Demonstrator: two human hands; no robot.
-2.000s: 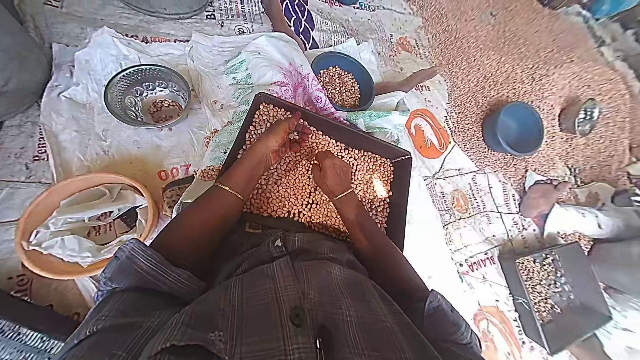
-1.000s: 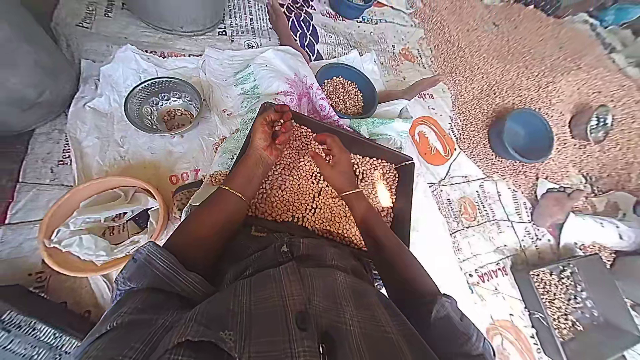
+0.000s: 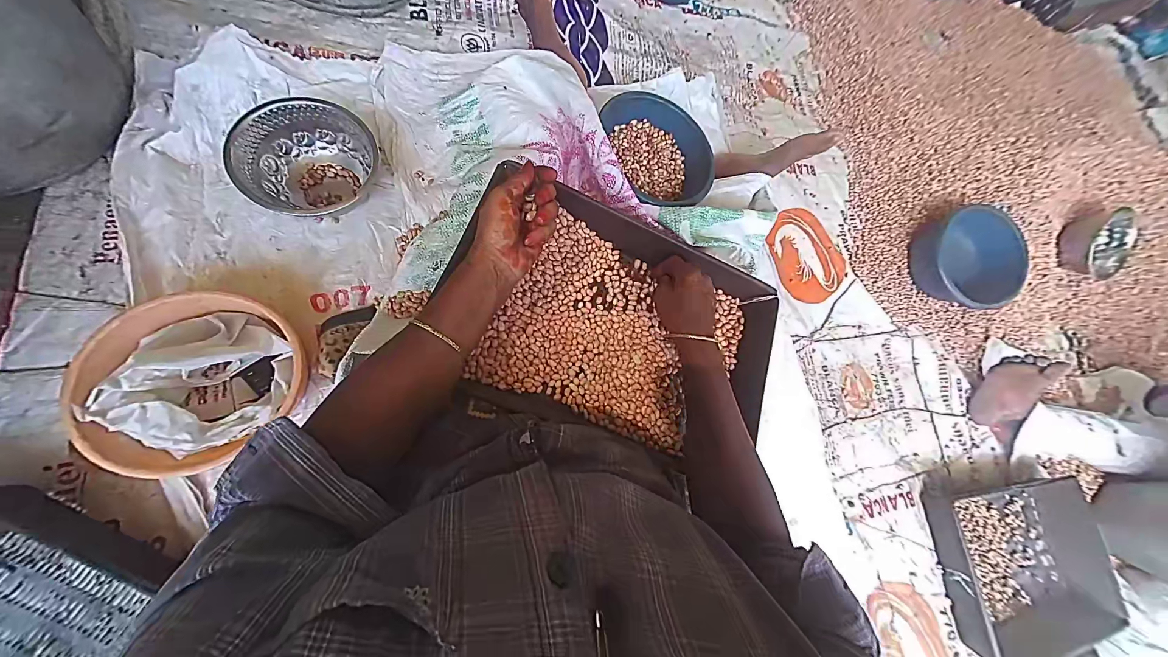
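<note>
A dark rectangular tray lies on my lap, tilted, with a thick layer of pinkish-tan peanut kernels in it. My left hand is above the tray's far left corner, palm turned up, its fingers curled around a few kernels. At the tray's right side, my right hand rests on the kernels with its knuckles up; its fingertips are hidden, so I cannot tell what they hold. A darker patch shows among the kernels just left of the right hand. Each wrist wears a thin bangle.
A metal bowl and an orange basin holding a white sack stand left. Beyond the tray, a blue bowl holds kernels beside a person's foot. Right are a blue bucket, a metal pot, spread kernels and another tray.
My right hand has moved right across the kernels, toward the tray's right side. My left hand stays near the far left corner, with its palm now turned up.
</note>
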